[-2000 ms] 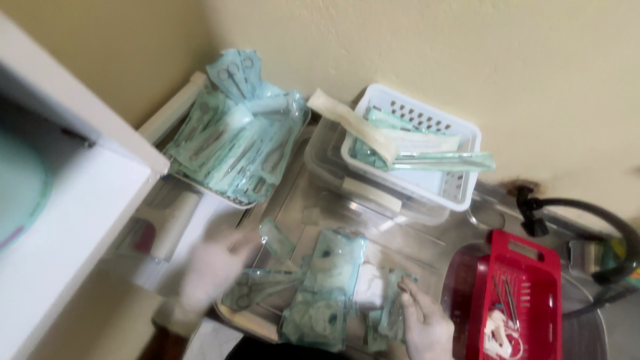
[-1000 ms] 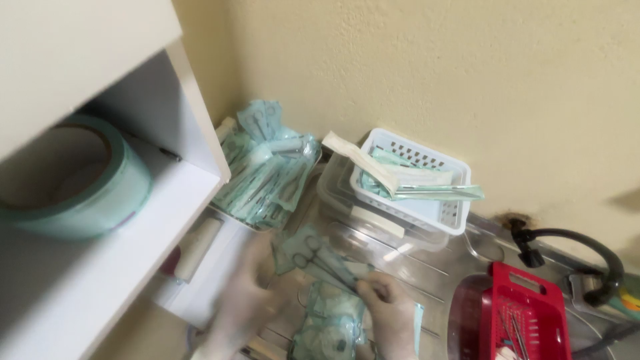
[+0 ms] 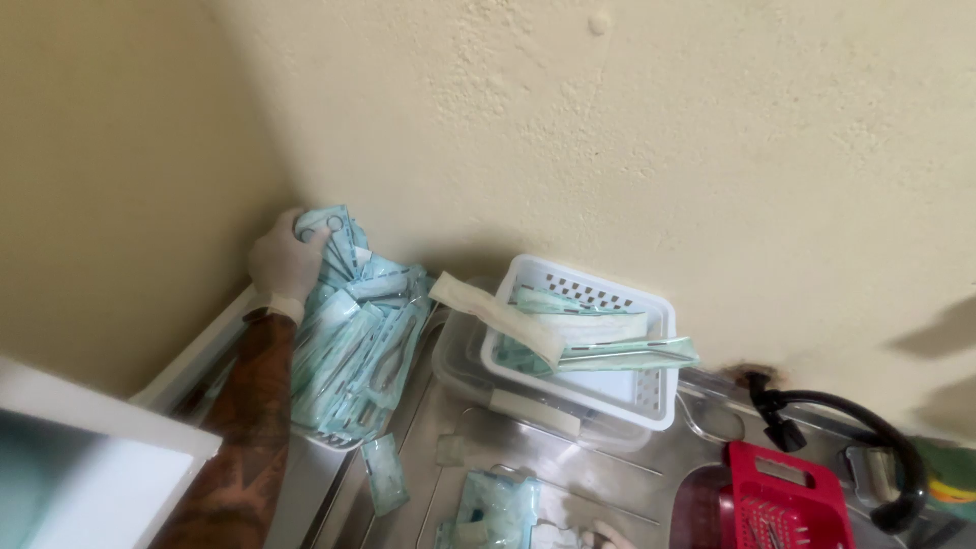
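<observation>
My left hand (image 3: 286, 255), in a pale glove, is at the far left against the wall, its fingers on a clear-and-teal sterilization pouch (image 3: 335, 236) with scissors inside. That pouch lies on top of a heap of pouched instruments (image 3: 358, 335) in a white basket (image 3: 335, 441). Only the gloved fingertips of my right hand (image 3: 605, 536) show at the bottom edge, beside a white item (image 3: 553, 536) and more pouches (image 3: 497, 503); what they hold cannot be told. A small pouch (image 3: 386, 473) lies near the basket.
A white perforated basket (image 3: 663, 400) with pouches sits on a clear lidded container (image 3: 465, 366). At the right are a red basket (image 3: 793, 473) with metal instruments and a black curved faucet (image 3: 862, 404). A white cabinet edge (image 3: 114, 435) juts in at lower left.
My left hand has moved up and left to the heaped basket; one second ago both hands were around a scissors pouch over the steel counter. My right hand is now mostly out of view.
</observation>
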